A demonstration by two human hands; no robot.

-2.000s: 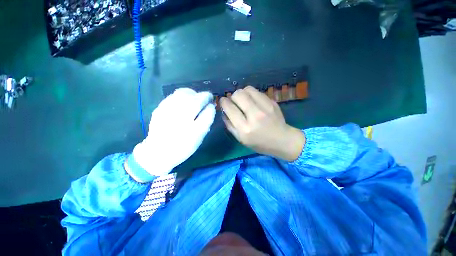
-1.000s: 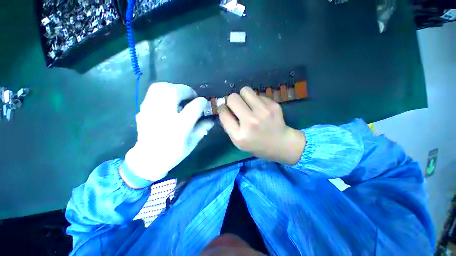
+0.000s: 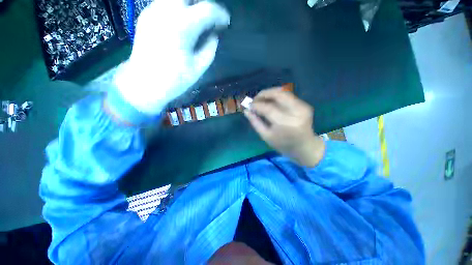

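The orange-brown and black fixture bar point(image 3: 229, 105) lies across the mat. Several silver clips point(image 3: 199, 112) sit in its left slots. My right hand point(image 3: 285, 118), bare, is over the bar's right part and pinches a small bright piece point(image 3: 246, 102) between thumb and finger, at a slot. My left hand point(image 3: 171, 54), in a white knit glove, is raised beyond the bar's left part with its fingers curled. The glove is blurred, and whether it holds anything cannot be told.
A black bin of silver pieces point(image 3: 72, 36) stands at the far left, with part of a second bin and a blue coiled cord point(image 3: 130, 23) beside it. A small loose parts pile point(image 3: 15, 114) lies at the left. Clear plastic point(image 3: 368, 13) lies at the far right.
My left hand has moved from the bar up and away. My right hand has shifted right, and the bright piece now shows in its fingertips. The left slots are uncovered, showing clips.
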